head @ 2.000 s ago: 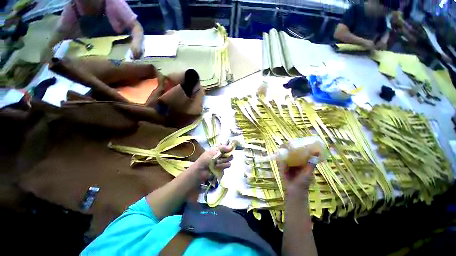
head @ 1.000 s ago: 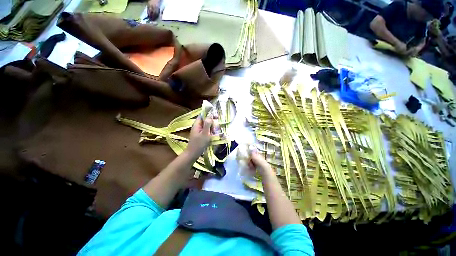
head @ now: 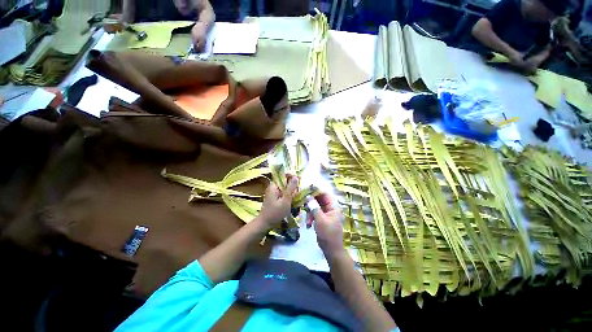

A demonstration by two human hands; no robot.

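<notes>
My left hand (head: 279, 202) is in front of me, its fingers closed on a yellow-olive strip (head: 278, 174) that stands up above them. My right hand (head: 326, 220) is close beside it to the right, fingertips pinching a strip end at about the same height; something white shows at its fingers. Loose yellow strips (head: 224, 190) lie looped on the brown sheet (head: 175, 220), left of my left hand. The laid-out strip pile (head: 415, 194) lies criss-crossed to the right, its ends over the table's front edge. I cannot make out the glue bottle.
A denser strip pile (head: 558, 194) is at far right. Behind are a blue tray (head: 464, 123), a black cloth (head: 422, 106), a small pale bottle or pot (head: 372, 107), curved panels (head: 401, 61) and flat panels (head: 279, 65). Two people (head: 513, 32) work across the table.
My right hand held the pale squeeze bottle over the strip pile at first; it has moved left beside my left hand and pinches a strip. The view has shifted.
</notes>
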